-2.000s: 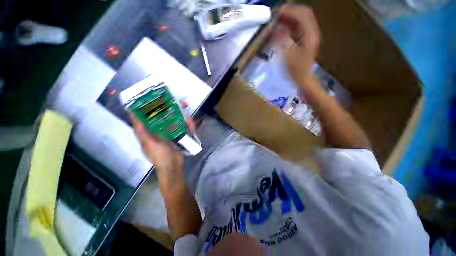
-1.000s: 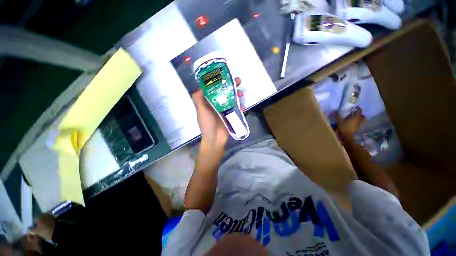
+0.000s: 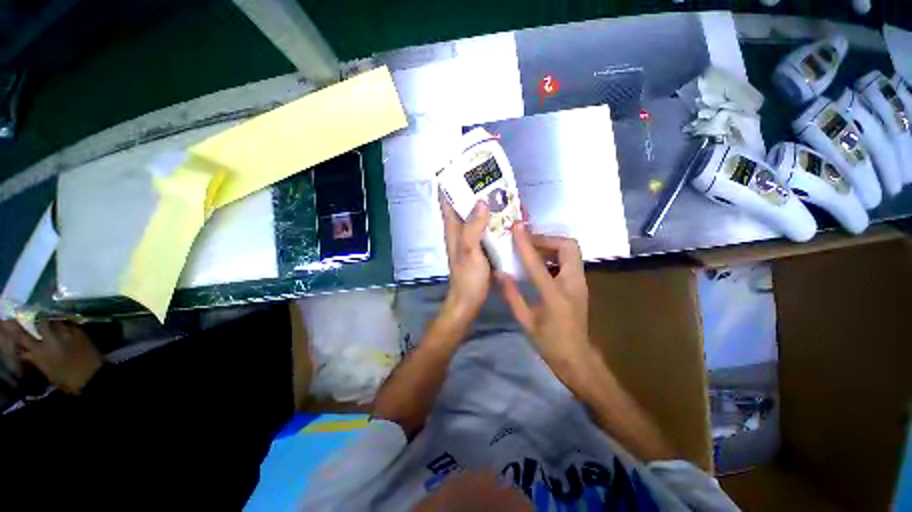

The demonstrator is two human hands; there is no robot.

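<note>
A white handheld device (image 3: pixel 487 183) with a dark display window and a round button area is held over the bench, its wide head pointing up and away from me. My left hand (image 3: pixel 466 255) holds it from the left side, thumb on its front. My right hand (image 3: pixel 550 295) is at its lower right side, with fingers at the handle. No green shows on it now. A white sheet (image 3: pixel 575 180) lies on the bench behind and to the right of it.
Several white devices (image 3: pixel 765 190) lie at the right, beside a crumpled wipe (image 3: pixel 725 100) and a slim dark tool (image 3: pixel 672 200). A phone (image 3: pixel 342 207) and yellow strip (image 3: pixel 310 130) lie left. An open carton (image 3: pixel 645 350) stands at the bench edge. Another person's hand (image 3: pixel 58 352) is far left.
My right hand has come out of the carton to the device. The green inside of the unit is now covered by a white front with a display window. The view has turned and shifted.
</note>
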